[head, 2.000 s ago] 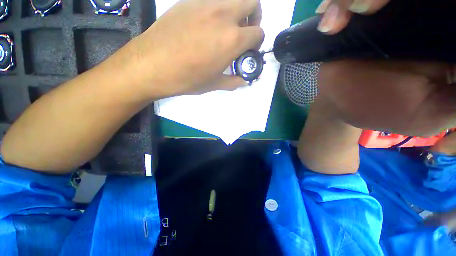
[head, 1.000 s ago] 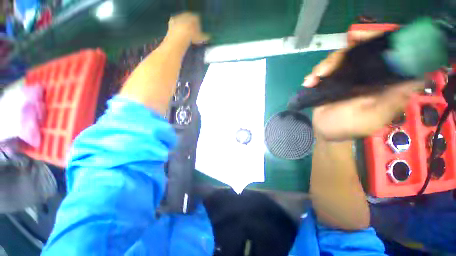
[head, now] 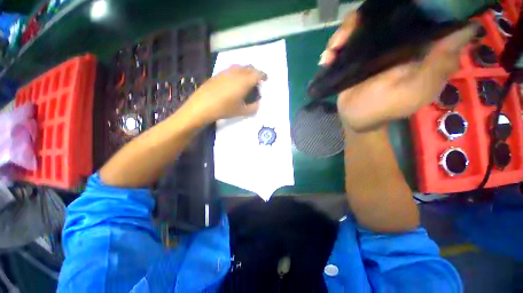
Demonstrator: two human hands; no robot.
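A round watch body [head: 266, 135] lies face-flat on the white paper sheet [head: 252, 166]. My left hand [head: 232, 94] is above the paper, up and left of that watch body. Its fingers are closed around a small dark object [head: 252, 94], which looks like another watch body but is mostly hidden. My right hand [head: 384, 97] holds the black electric screwdriver [head: 373, 51], blurred, its narrow end pointing down-left above the perforated screw dish [head: 319, 130]. The bit tip cannot be made out.
The black foam tray [head: 182, 166] with several watch bodies lies left of the paper. A red tray [head: 66, 123] with a pinkish bag [head: 17, 137] is at far left. Another red tray [head: 427, 166] with watch bodies and a black cord [head: 494, 137] is at right.
My left hand held a watch body near the screwdriver, then reached to the black tray's far end; now it is over the paper with a dark object. The screwdriver has moved away from the watch.
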